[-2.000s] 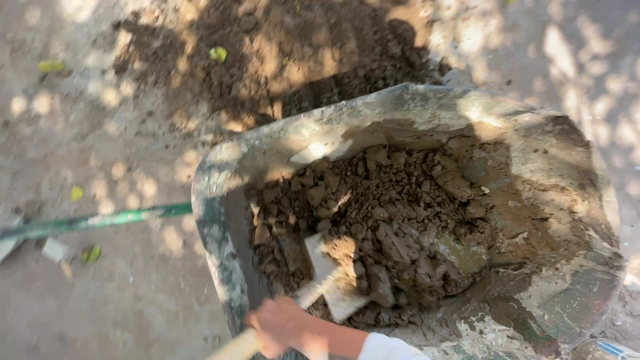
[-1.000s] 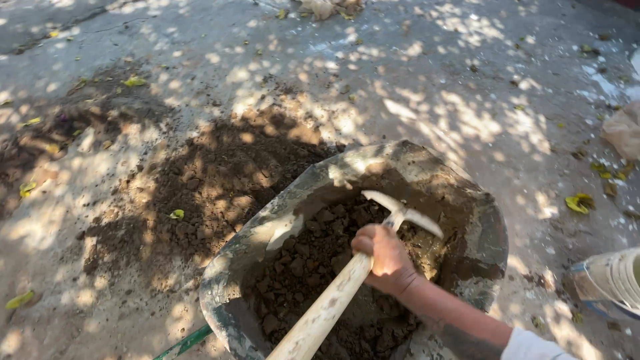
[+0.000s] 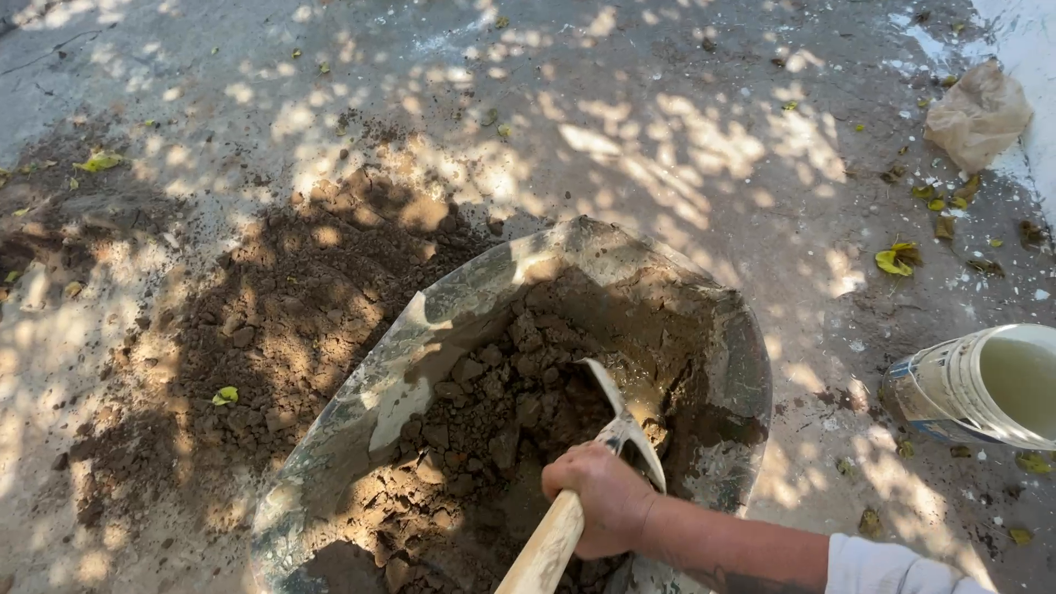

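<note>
My right hand (image 3: 602, 499) is closed around the wooden handle (image 3: 540, 549) of a mattock, close below its metal head (image 3: 623, 421). The head lies against the damp, clumped soil (image 3: 503, 396) inside a worn, mud-coated wheelbarrow tray (image 3: 396, 355). One end of the head points up the tray, the other toward my wrist. Wet mud coats the tray's inner wall on the right. The handle's lower end runs out of the bottom of the view. My left hand is not visible.
A pile of loose soil (image 3: 289, 305) lies on the concrete ground left of the tray. At right stand a plastic bucket (image 3: 982, 384) of cloudy liquid and, farther up, a crumpled plastic bag (image 3: 979, 115). Yellow leaves (image 3: 898, 259) are scattered about.
The mattock head has come down from above the soil, where it was one second ago, onto the tray's contents. The view has shifted strongly since two seconds ago, bringing in the bucket and bag.
</note>
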